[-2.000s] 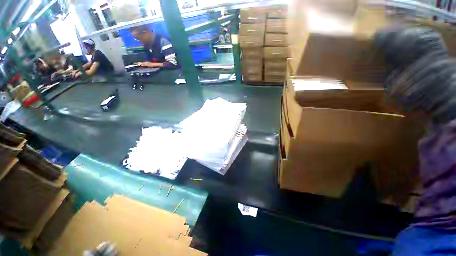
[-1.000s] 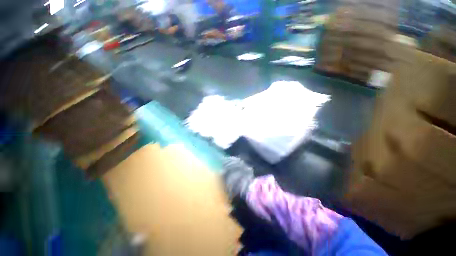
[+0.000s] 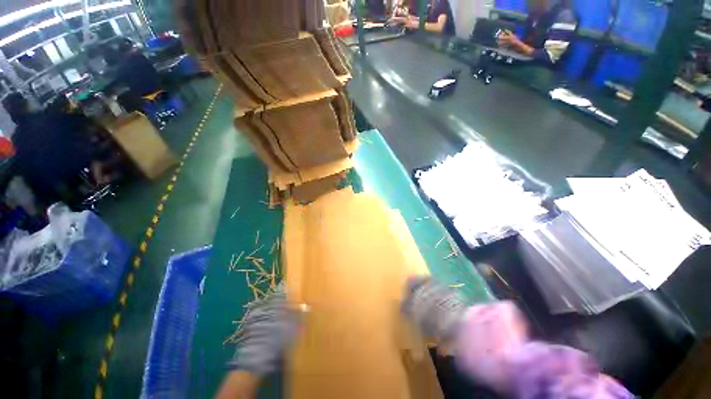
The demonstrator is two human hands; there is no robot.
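Note:
A flat tan cardboard blank (image 3: 351,265) lies lengthwise on the green mat (image 3: 226,234) in front of me. My left hand (image 3: 269,331), in a grey knit glove, is at the blank's left edge. My right hand (image 3: 433,308), in a grey glove with a pink and purple sleeve, is at its right edge and blurred. Both hands grip the edges; the fingertips are partly hidden. Layered brown bundles of blanks (image 3: 300,117) lean at the table's far end.
White small parts (image 3: 483,195) fill a dark tray at right, beside printed sheets (image 3: 635,226) on greyish clear plastic (image 3: 581,265). Thin scraps (image 3: 257,273) litter the mat. A blue crate (image 3: 175,319) is below left. People sit along the conveyor (image 3: 405,86), which carries a dark item.
The view has turned left, and the box stack has left the picture. My right hand has moved from the boxes to the blank. My left hand now shows at the blank's left edge.

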